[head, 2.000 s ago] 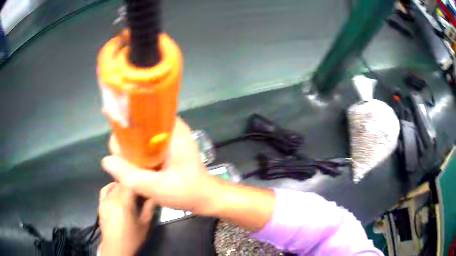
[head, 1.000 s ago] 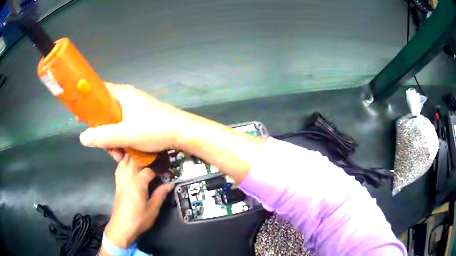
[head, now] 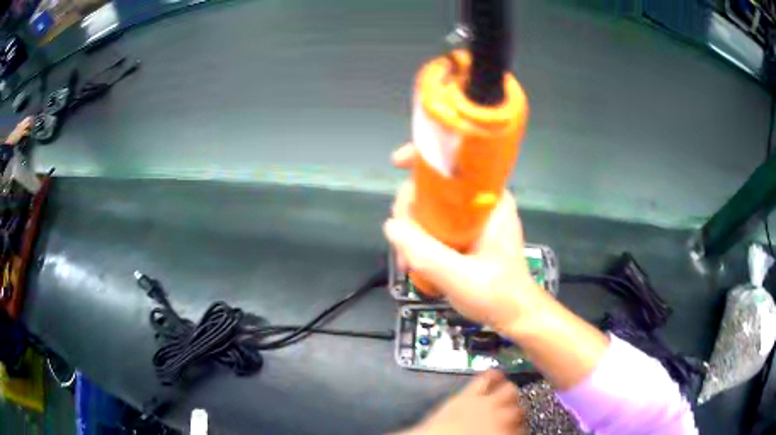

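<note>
My right hand [head: 472,263] is closed around an orange electric screwdriver [head: 464,161], held upright over the two adapter housings; its tip is hidden. The near open grey housing [head: 404,353] holds a green and white circuit board [head: 442,347] with dark parts on it. The far housing [head: 551,265] lies directly behind it, partly covered by my right hand and the screwdriver. My left hand [head: 481,408] is blurred at the lower edge, beside the dish of silvery screws [head: 544,409]; whether its fingers hold a screw cannot be seen.
Bundled black cords [head: 200,340] lie left of the housings, more cords [head: 638,297] to the right. A bag of screws [head: 742,331] and a green post [head: 740,212] stand at the right. A blue bin [head: 94,408] is at lower left. Another person's hand [head: 20,130] shows at far left.
The view has shifted left. The screwdriver has gone from tilted to upright over the housings. My left hand has moved from beside the screwdriver's lower end to the screw dish.
</note>
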